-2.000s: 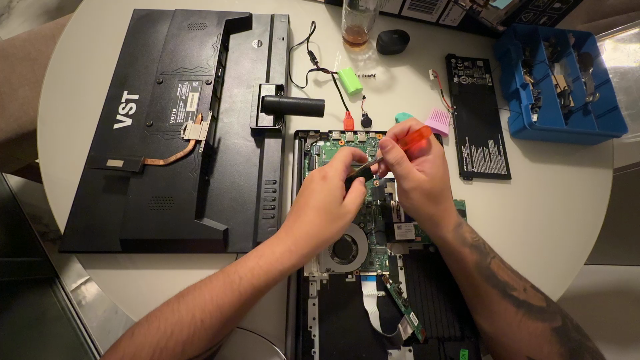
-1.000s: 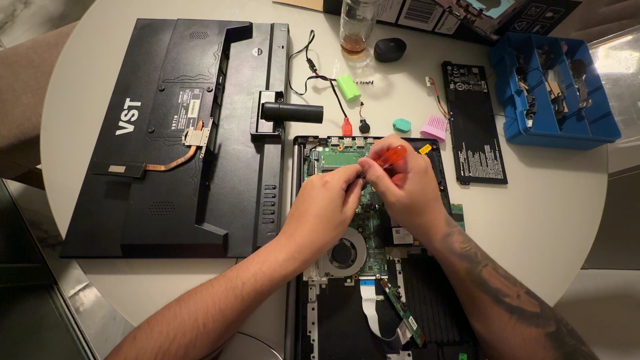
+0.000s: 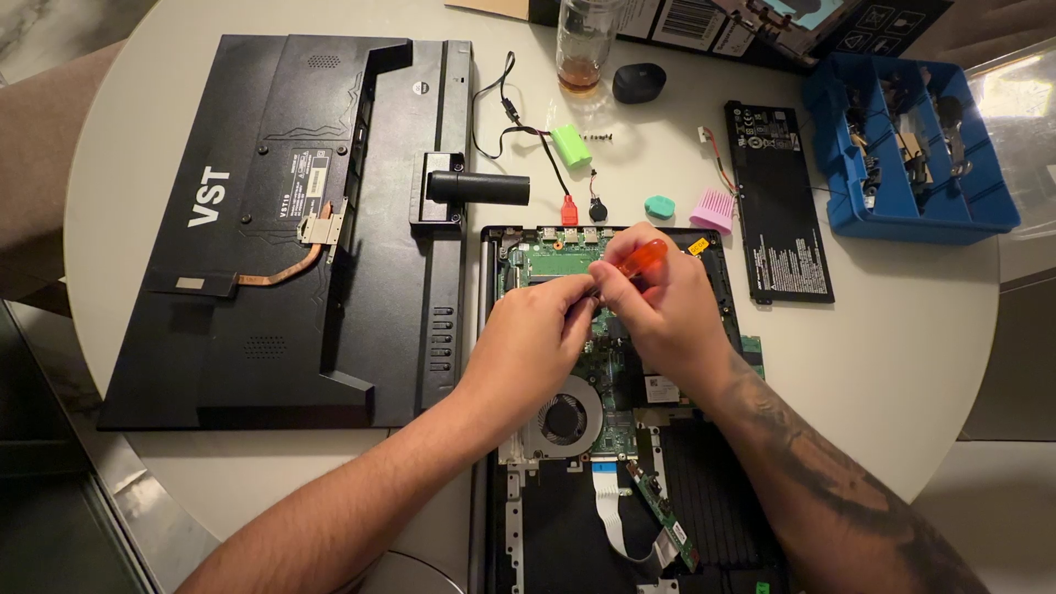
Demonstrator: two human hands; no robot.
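Observation:
An opened laptop base (image 3: 577,503) lies before me, its green motherboard (image 3: 561,262) and cooling fan (image 3: 563,417) exposed. Over the board, my right hand (image 3: 660,305) grips a screwdriver with a translucent orange handle (image 3: 646,257). My left hand (image 3: 536,334) is closed at the fingertips near the screwdriver's shaft, touching my right fingers; whether it holds the shaft or something small is hidden. A white ribbon cable (image 3: 609,507) and a small green circuit board (image 3: 664,511) lie below the fan. The screwdriver's tip is hidden by my fingers.
Left, a black monitor (image 3: 272,247) lies face down with a copper heat pipe (image 3: 285,272) on it. Behind the laptop are a glass (image 3: 584,49), a green battery pack (image 3: 571,146), small screws (image 3: 597,137) and a pink brush (image 3: 713,210). A laptop battery (image 3: 780,198) and blue parts organizer (image 3: 924,223) sit right.
The dark piece seen between my hands two seconds ago is no longer visible there. Both hands have drawn close together over the motherboard, the screwdriver still in the right one.

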